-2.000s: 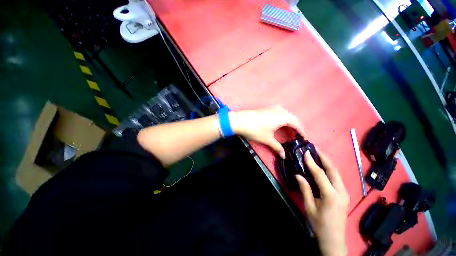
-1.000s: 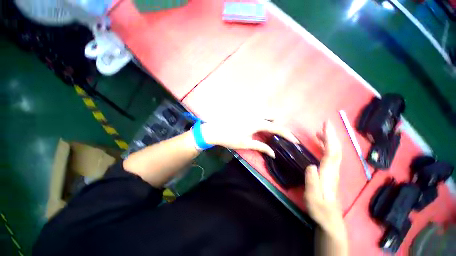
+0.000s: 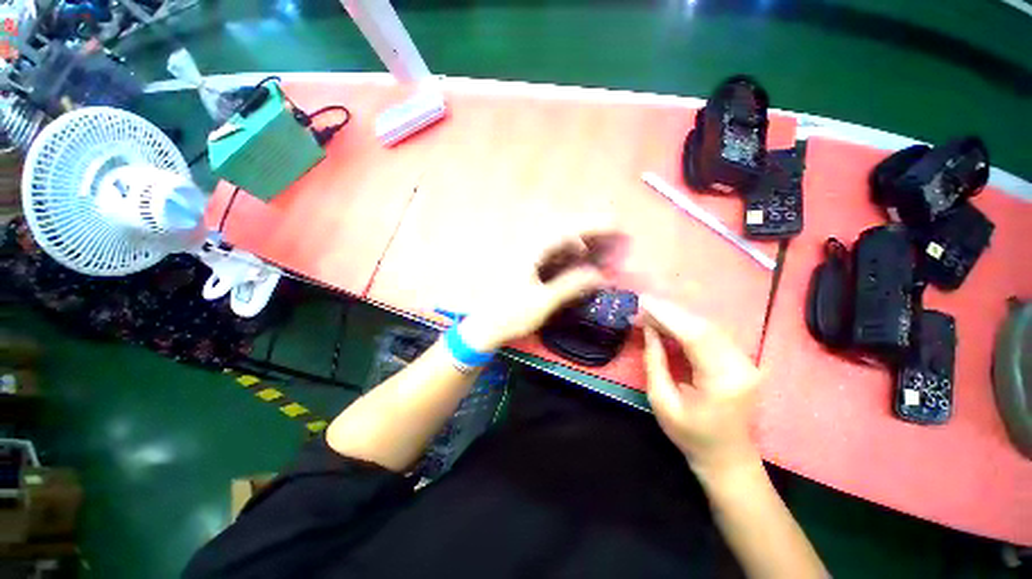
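A black camera-like device [image 3: 585,340] lies opened on the red mat near its front edge, with a speckled inner face showing. My left hand [image 3: 523,303], with a blue wrist strap [image 3: 466,348], is over its left side. The left fingers and thumb curl round a dark, blurred black part [image 3: 569,258] just above the device. My right hand [image 3: 707,385] is at the right side of the device. Its index fingertip is beside the speckled face and its thumb is below. Blur hides whether the right fingers grip anything.
Black units with button boards stand at right [image 3: 728,141], [image 3: 883,288], [image 3: 939,187]. A pale strip [image 3: 711,221] lies before them. At left are a green box [image 3: 266,145], a white fan [image 3: 111,192] and a pale ridged block [image 3: 411,117]. A grey-green object [image 3: 1015,362] is at far right.
The view has turned, bringing the fan and green box in. The device is now opened, with a speckled inside showing. My left hand has lifted a dark part, and my right fingers have drawn back right.
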